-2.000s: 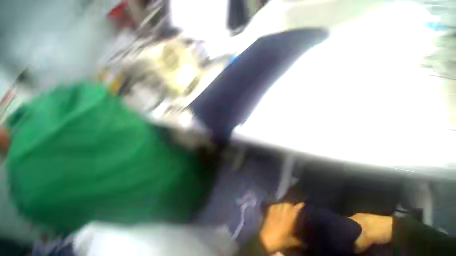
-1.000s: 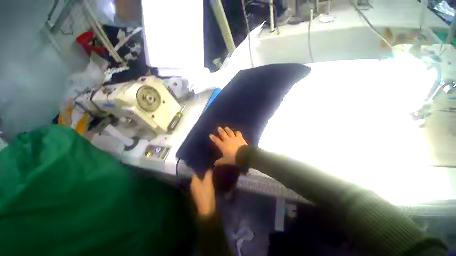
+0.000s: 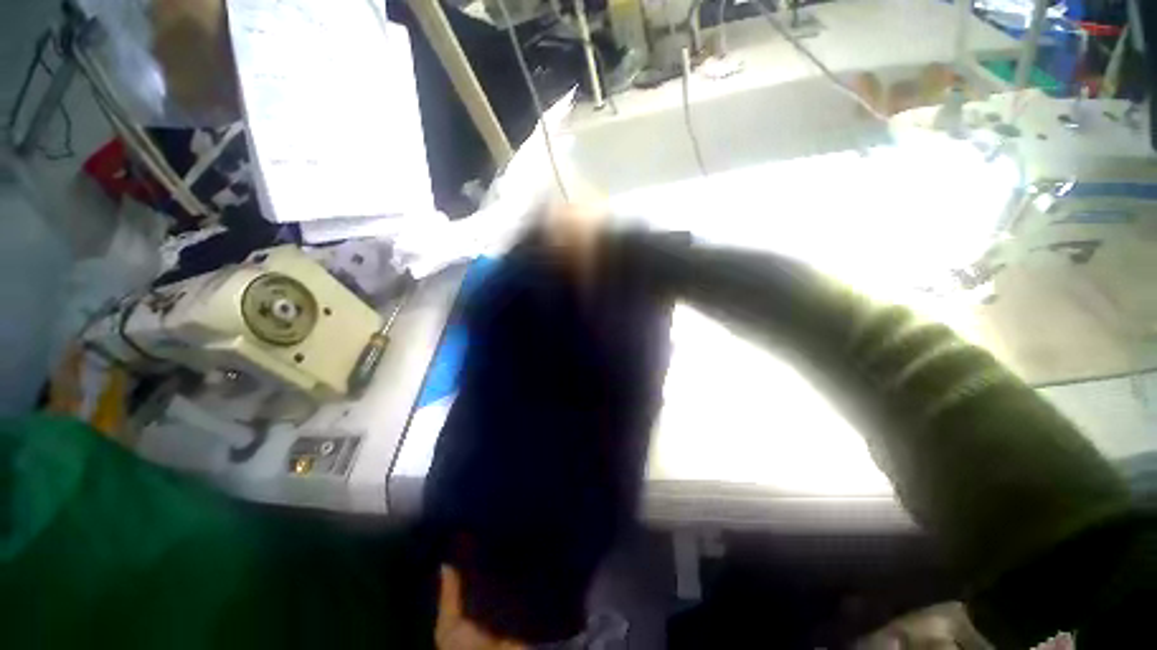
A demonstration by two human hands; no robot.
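Note:
A dark navy fabric panel (image 3: 546, 419) hangs over the front edge of the white table, its upper part on or just above the table top and its lower end below the edge. My right hand (image 3: 581, 241) is blurred at the panel's far end and appears to grip it there; its fingers are not clear. My left hand (image 3: 467, 620) is at the bottom of the picture, partly cut off and partly behind the cloth, holding the panel's lower left edge.
A cream machine unit with a round wheel (image 3: 279, 309) and a screwdriver (image 3: 371, 356) lie left of the panel. Printed paper (image 3: 333, 121) is at upper left. A person's green clothing (image 3: 114, 546) fills the lower left. White table (image 3: 774, 444) glares at right. Thin threads rise behind.
My right hand has moved up to the panel's far end, and my left hand has moved down with the near end. The panel now hangs lower over the edge. The view has shifted right.

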